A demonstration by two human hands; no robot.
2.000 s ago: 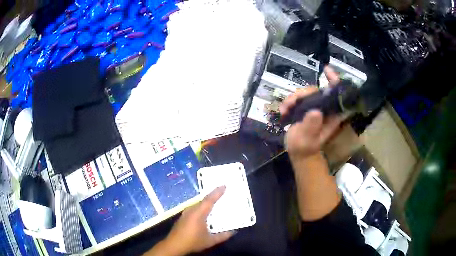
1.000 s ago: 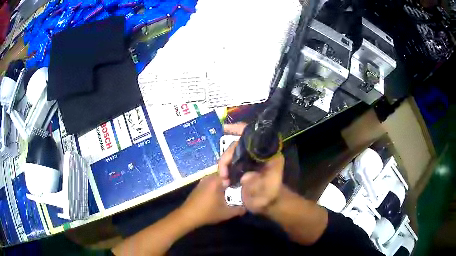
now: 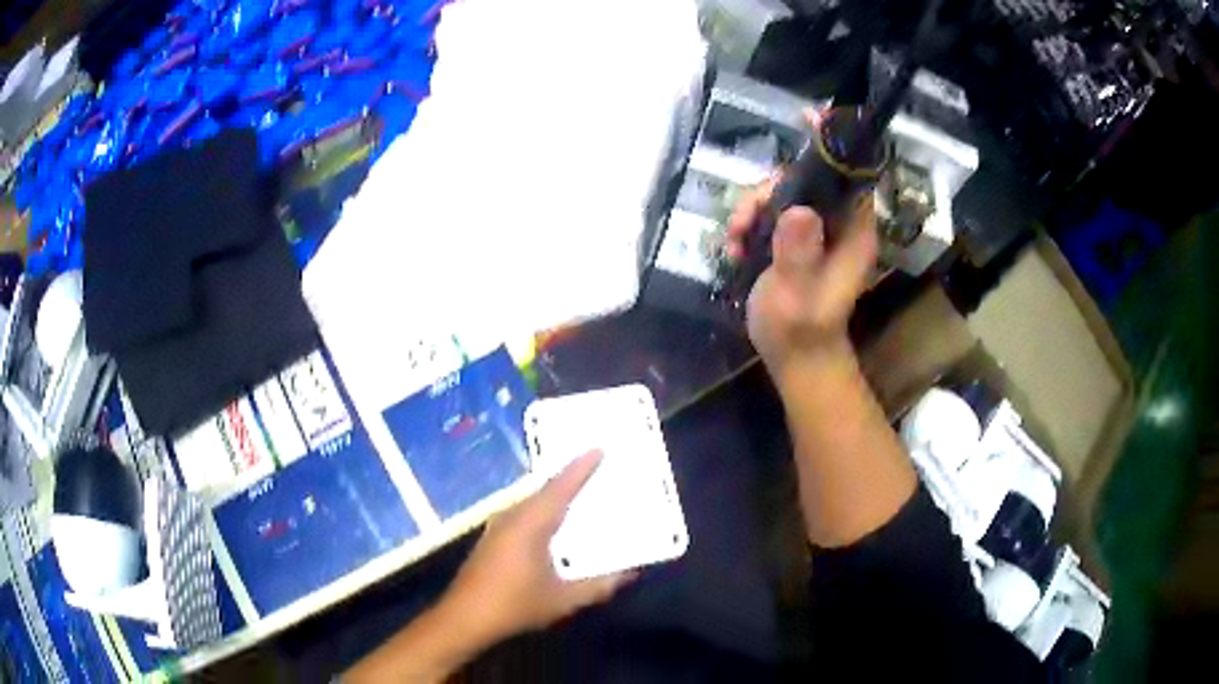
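Note:
My left hand (image 3: 535, 541) grips a white rounded back cover (image 3: 622, 488) near the bench edge, thumb on its face. Small holes show near its corners. The housing under it is hidden. My right hand (image 3: 809, 274) is wrapped around a thick black electric screwdriver (image 3: 818, 174) with a yellowish ring, its cord running up. The screwdriver is over the front of the left screw feeder (image 3: 689, 227); its tip is hidden or blurred. A second screw feeder (image 3: 942, 160) stands to the right of it.
Stacked white covers (image 3: 521, 174) lie ahead, with blue battery packs (image 3: 214, 80) behind. Black foam pads (image 3: 187, 281) lie on the left. A white-and-black unit (image 3: 96, 528) stands at far left. A cardboard box (image 3: 1049, 334) holding several units (image 3: 1016, 508) is at right. Printed sheets (image 3: 321, 535) cover the bench.
Since one second ago, the screwdriver has moved from over the cover up and right to the feeder with my right hand. The cover's face is exposed again. The view has shifted.

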